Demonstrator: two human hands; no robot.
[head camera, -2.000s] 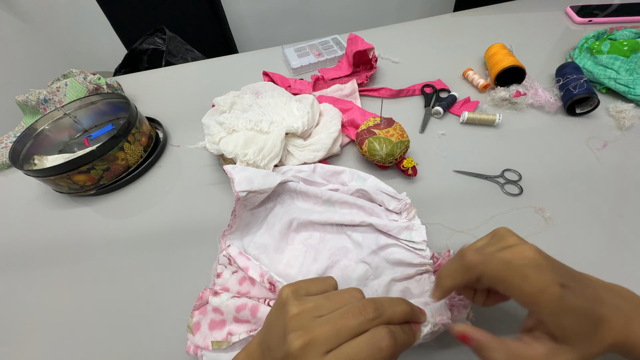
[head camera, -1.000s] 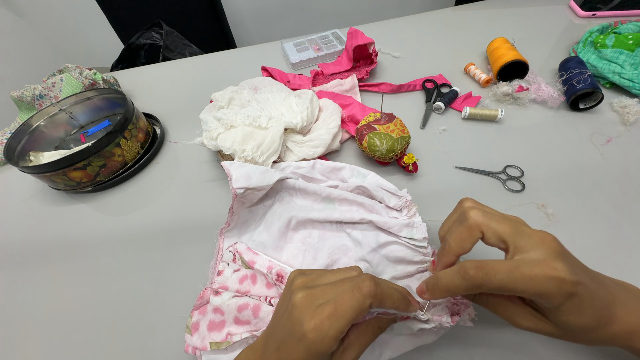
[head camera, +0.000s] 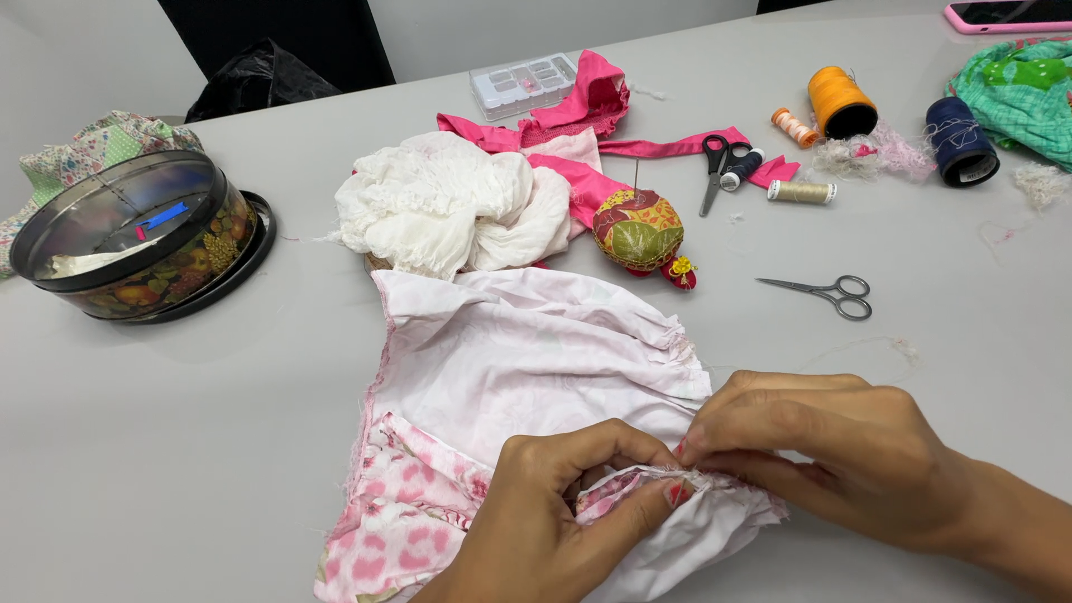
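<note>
A white and pink printed cloth (head camera: 536, 360) with gathered, frayed edges lies before me. My left hand (head camera: 578, 502) pinches its gathered edge between thumb and fingers. My right hand (head camera: 821, 461) grips the same edge just beside it, fingertips almost touching those of the left. Whether a needle is between the fingers cannot be seen. Small metal scissors (head camera: 825, 293) lie beyond my right hand. A patchwork pincushion (head camera: 639, 230) with a needle upright in it sits behind the cloth, near a crumpled white cloth (head camera: 444, 201).
At left stands a round tin (head camera: 159, 268) on its lid. Farther back are black-handled scissors (head camera: 714, 172), a beige thread spool (head camera: 801, 193), an orange thread cone (head camera: 840, 100), a navy thread cone (head camera: 959, 142), pink fabric strips (head camera: 662, 148), a clear plastic case (head camera: 515, 88) and green cloth (head camera: 1017, 100).
My right hand has come in from the right to the gathered edge and closed on it. Part of the edge is now folded up between both hands.
</note>
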